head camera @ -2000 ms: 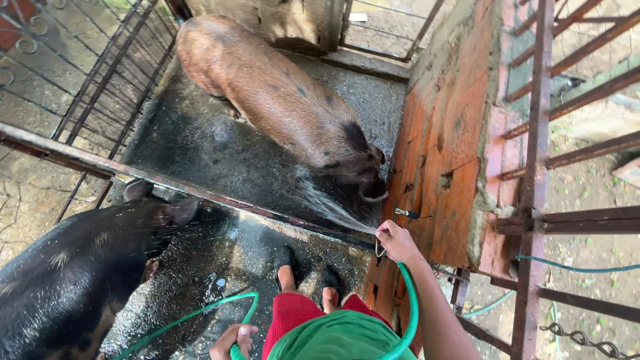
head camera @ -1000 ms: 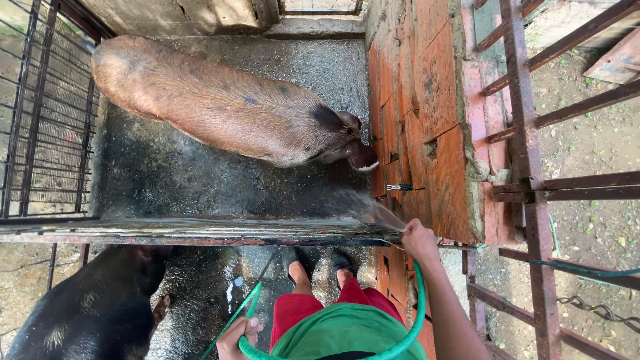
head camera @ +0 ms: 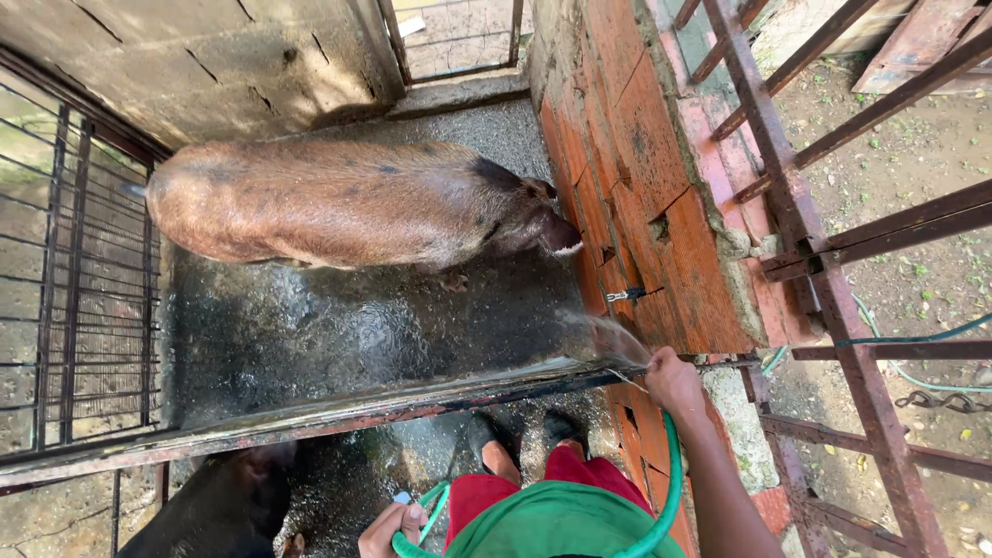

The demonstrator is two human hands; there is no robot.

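Note:
My right hand [head camera: 676,381] grips the end of a green garden hose [head camera: 671,473] at the top rail of the pen divider [head camera: 310,422], beside the orange block wall. Water sprays from it up and to the left, into the pen. My left hand [head camera: 393,528], at the bottom, is closed around another stretch of the same hose, close to my red shorts. A wet brown pig [head camera: 333,203] with dark spots stands across the pen, its head against the block wall. A dark pig [head camera: 221,504] is on my side of the divider, at lower left, partly out of view.
The orange hollow-block wall [head camera: 651,178] runs along the right, with rusty metal bars [head camera: 806,232] beyond it. A metal grille gate [head camera: 97,263] closes the left side. The concrete floor [head camera: 372,333] is wet. A concrete wall [head camera: 232,62] stands at the back.
The brown pig stands nearly level across the pen now, where two seconds ago its body sloped down to the right. Both hands keep hold of the hose. The view has turned.

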